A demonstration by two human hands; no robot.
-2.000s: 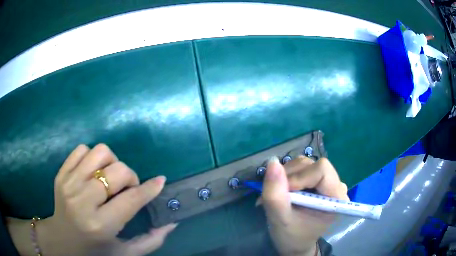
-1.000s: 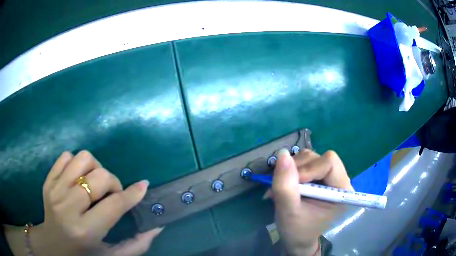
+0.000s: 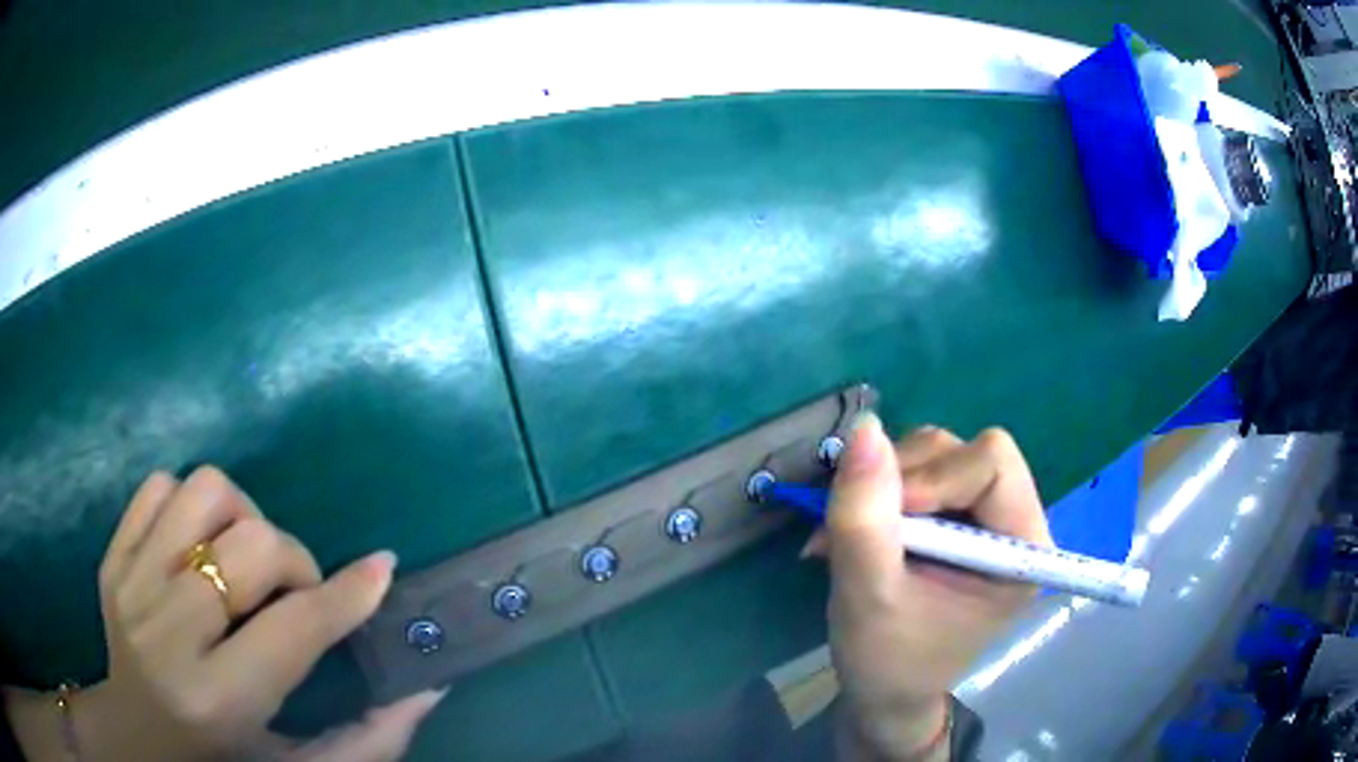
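A grey-brown bar (image 3: 641,539) lies slanted on the green bench mat, its right end higher in the picture. It has a row of several shiny round screws. My right hand (image 3: 931,573) holds a white marker pen (image 3: 1020,561) with a blue tip. The tip is at the second screw from the right (image 3: 761,485). My left hand (image 3: 238,633) grips the bar's left end between thumb and fingers. The bar's right end is partly behind my right thumb.
A blue bin (image 3: 1120,157) with white crumpled material (image 3: 1187,194) stands at the upper right, beside a round metal-topped container (image 3: 1245,168). A white rail (image 3: 566,52) curves across the top. A small tan piece (image 3: 804,685) shows near the bottom.
The pen tip has moved rightward along the bar, from the third screw visible at left to the second from the right. The bar and my left hand have shifted left in view.
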